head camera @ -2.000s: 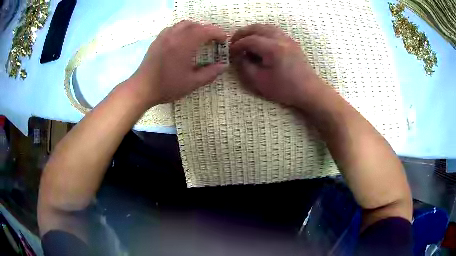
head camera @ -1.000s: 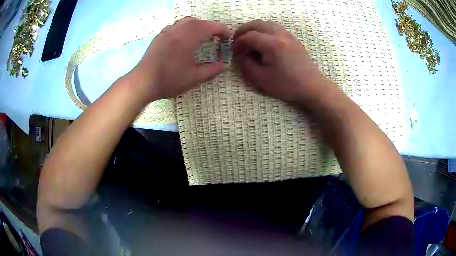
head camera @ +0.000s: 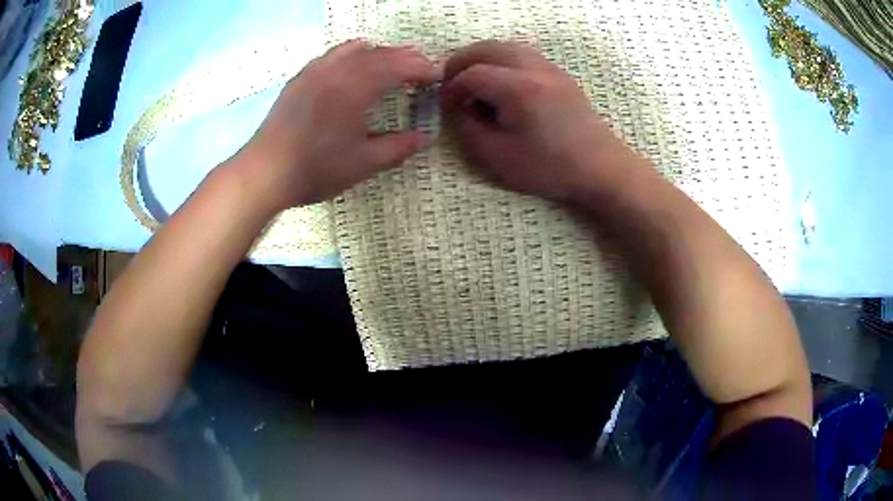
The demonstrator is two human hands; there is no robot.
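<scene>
A large cream-tan woven bag panel (head camera: 499, 274) lies with its plain face up, its lower edge hanging over the table's near edge. A tan bag handle (head camera: 132, 181) loops out on its left. My left hand (head camera: 338, 122) rests on the panel's upper part, thumb and fingers apart around a small dark, blurred spot. My right hand (head camera: 519, 117) is beside it, fingers curled with the fingertips together at that spot. Whether the right fingertips pinch a tiny piece is hidden.
Gold hardware (head camera: 49, 83) and a black mobile phone (head camera: 108, 70) lie at upper left. Another gold heap (head camera: 811, 67) is at upper right, by a panel stack (head camera: 862, 29). A small pale scrap (head camera: 808, 215) lies right of the panel. Blue plastic (head camera: 847, 431) is below the table.
Both hands have moved slightly left, staying close together on the panel. The gap between the left thumb and the right fingertips looks a little different. The view has shifted slightly.
</scene>
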